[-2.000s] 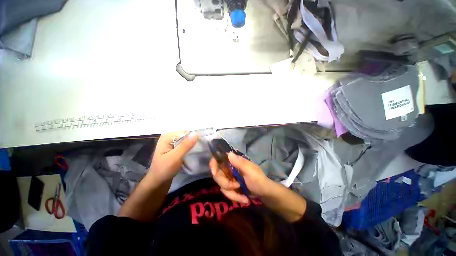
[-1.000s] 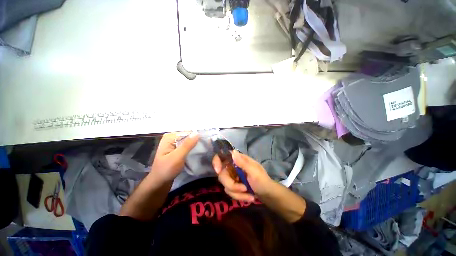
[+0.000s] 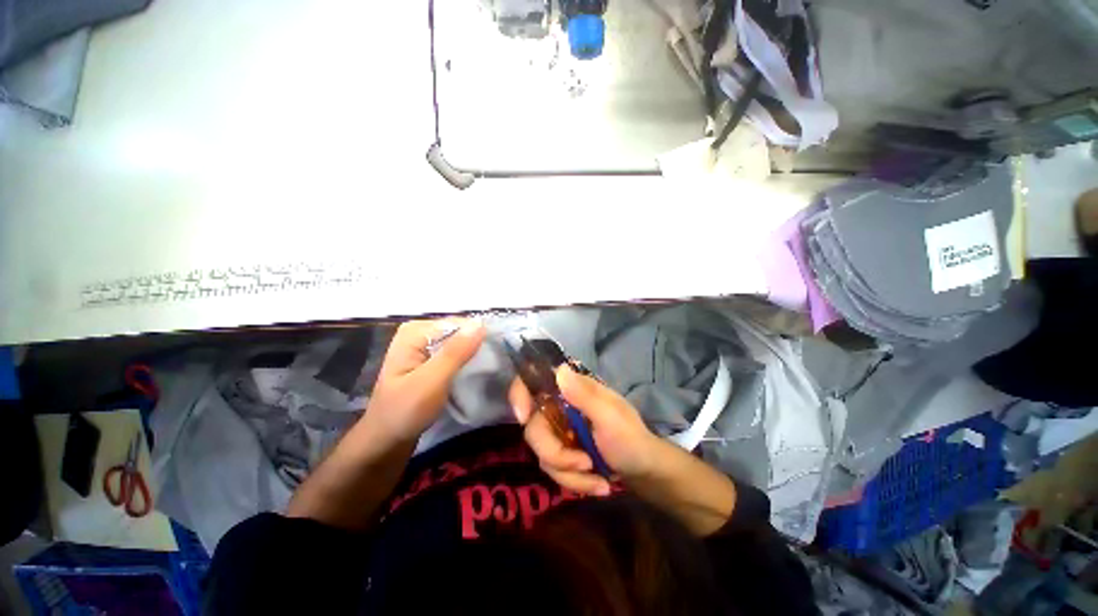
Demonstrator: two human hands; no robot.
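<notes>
My right hand (image 3: 578, 433) is closed around thread snips (image 3: 552, 403) with orange and blue handles; their dark blades point up and left. My left hand (image 3: 415, 379) pinches the edge of a pale grey garment part (image 3: 491, 341) at the table's front edge, just left of the blade tips. The part is partly washed out by glare, so its outline is hard to tell. Grey cloth (image 3: 650, 349) lies below the table edge around both hands.
White table (image 3: 241, 157) with a printed ruler scale; blue presser foot area (image 3: 585, 36) at top. Scrap strips (image 3: 765, 72) lie behind right. Labelled grey cut pieces (image 3: 909, 259) are at right. Red-handled scissors (image 3: 128, 481) lie on a board at left. Blue crate (image 3: 921, 481) stands lower right.
The hands stay nearly in place. The snips have turned and shifted slightly in my right hand. The table view has moved slightly.
</notes>
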